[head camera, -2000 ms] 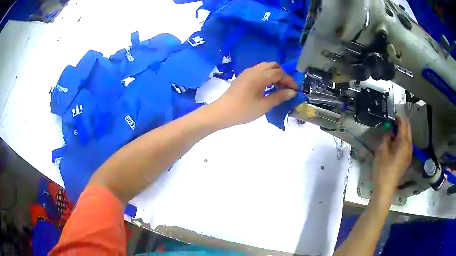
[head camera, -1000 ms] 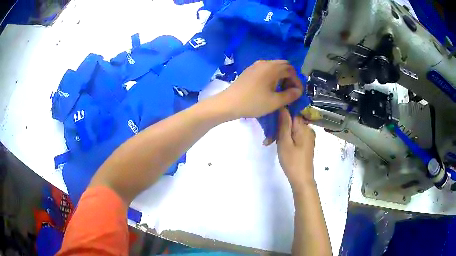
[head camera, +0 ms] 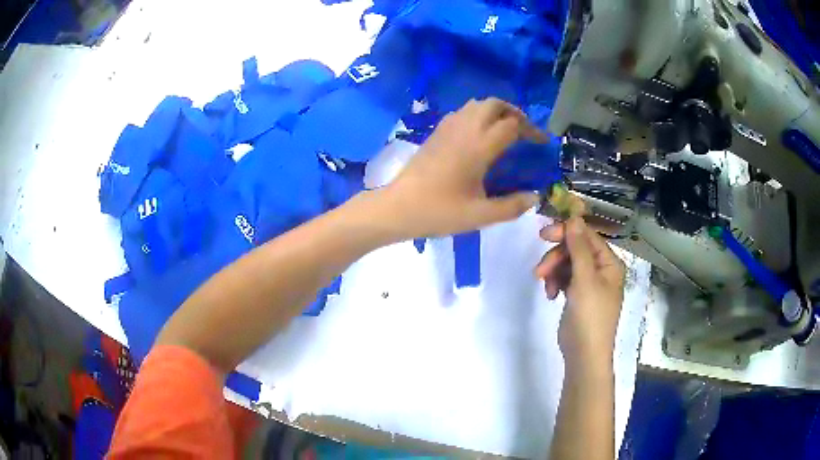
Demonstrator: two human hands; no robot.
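Note:
A blue fabric pouch (head camera: 520,169) is at the end of the sewing machine arm, beside the needle area (head camera: 593,162). My left hand (head camera: 450,175) holds it from the left, with the thumb below and the fingers above. A dark blue strap (head camera: 467,259) hangs below my left hand over the white table. My right hand (head camera: 589,269) is just below the brass-coloured end (head camera: 565,201) of the arm, fingertips against it. Whether my right fingers grip any fabric cannot be told.
The grey-beige sewing machine head (head camera: 647,54) stands on the right, with a blue lever (head camera: 755,260) low on it. A heap of blue pieces with white logos (head camera: 297,135) covers the left and back of the white table (head camera: 387,359).
My right hand moved from the machine's right side to the pouch, then slightly right to the arm's end. My left hand keeps the pouch; the strap now hangs down in view.

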